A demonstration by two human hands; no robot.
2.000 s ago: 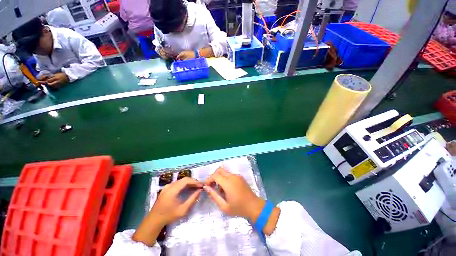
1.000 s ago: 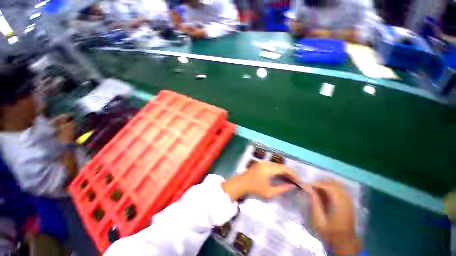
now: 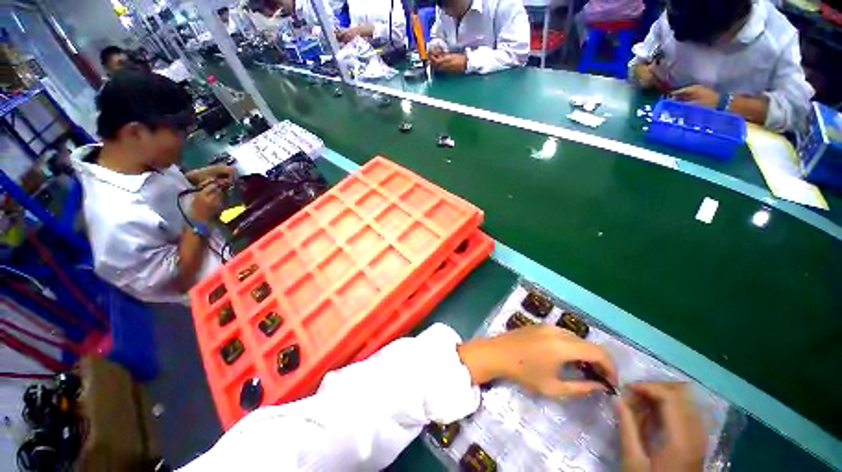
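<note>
My left hand (image 3: 545, 361) is above the clear-white blister tray (image 3: 545, 429), its fingers closed on a small dark module (image 3: 594, 372). My right hand (image 3: 663, 426) is close beside it on the right, blurred, fingertips near the module's end; whether it touches is unclear. Dark modules with gold marks lie in the blister tray along its far left corner (image 3: 538, 302) and near edge (image 3: 478, 458). An orange-red turnover tray (image 3: 369, 261) sits tilted on another at left, with several dark modules (image 3: 288, 359) in its near-left pockets.
The green conveyor belt (image 3: 517, 184) runs beyond the bench edge, with small pieces on it. A person in white (image 3: 138, 212) sits at left. Others work across the belt, one behind a blue bin (image 3: 697, 127). A white sheet (image 3: 275, 147) lies beyond the turnover trays.
The view has swung left, bringing the turnover trays and left-side person into full view. My hands stay over the blister tray; my right hand no longer clearly meets my left.
</note>
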